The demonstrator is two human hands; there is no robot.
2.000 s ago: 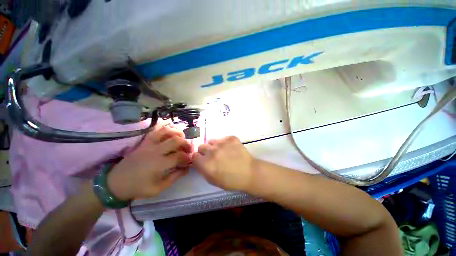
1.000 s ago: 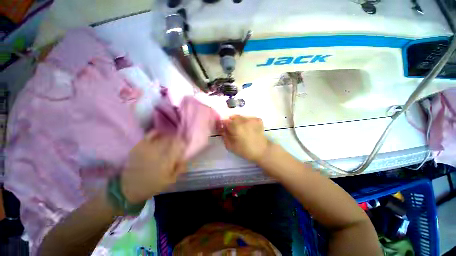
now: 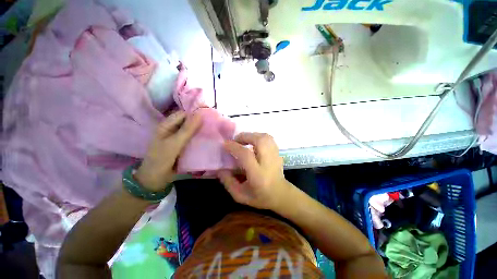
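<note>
A small folded pink piece (image 3: 210, 143) lies at the table's front edge, left of and in front of the presser foot. My left hand (image 3: 166, 150), with a green bangle at the wrist, holds its left side. My right hand (image 3: 257, 169) pinches its right front corner between thumb and fingers. The large pink garment (image 3: 103, 103) is bunched to the left, with a white piece (image 3: 162, 82) showing on it. The presser foot area (image 3: 259, 54) of the sewing machine (image 3: 381, 65) stands behind, apart from the cloth. The fingertips under the cloth are hidden.
A beige-white cord (image 3: 349, 131) loops across the bed. A blue basket (image 3: 463, 218) with green cloth (image 3: 417, 250) stands at the lower right. More pink cloth (image 3: 486, 109) lies beyond the machine's right end. The wearer's orange-brown patterned clothing shows at the bottom centre.
The pink cloth has left the needle area and moved left and toward me. Both hands have come back to the table's front edge with the small piece. The view has shifted, lowering more of the basket into sight.
</note>
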